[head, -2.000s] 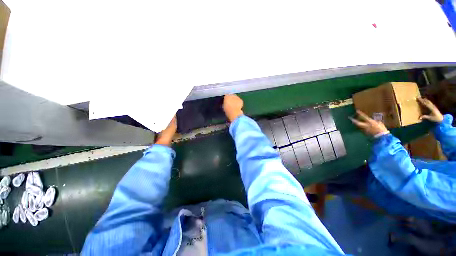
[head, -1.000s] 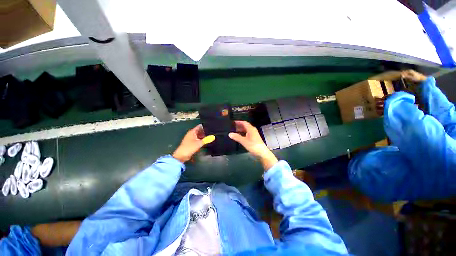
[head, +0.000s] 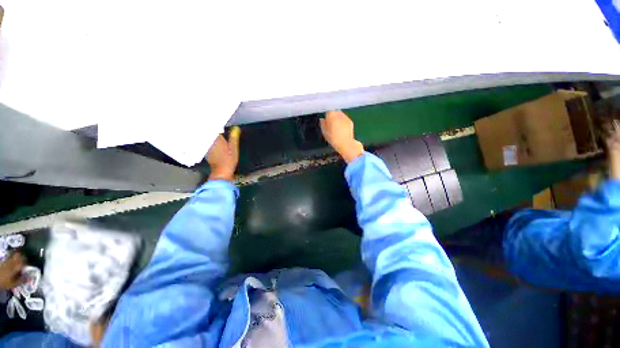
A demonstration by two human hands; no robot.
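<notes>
Black boxes (head: 311, 132) stand on the green conveyor below the white shelf; their outlines are dark and unclear. My right hand (head: 340, 134) has its fingers curled at the right edge of the black box. My left hand (head: 223, 158), with a yellow finger cot on the thumb, is at the left side of the dark area, partly under the shelf's edge; its grip is unclear. A block of closed boxes (head: 427, 173) sits on the bench by my right forearm, which hides part of it.
The white shelf (head: 381, 47) covers the upper view. A pale rail (head: 285, 168) divides belt and bench. At left, a clear bag of white bundles (head: 88, 275) and loose coiled cables (head: 28, 280) lie near a person's hand. At right, another person is beside an open brown carton (head: 534, 132).
My hands have left the black box held over the bench and moved forward onto the conveyor, wider apart. The shelf covers more of the view. The bag has appeared at left. The carton sits differently.
</notes>
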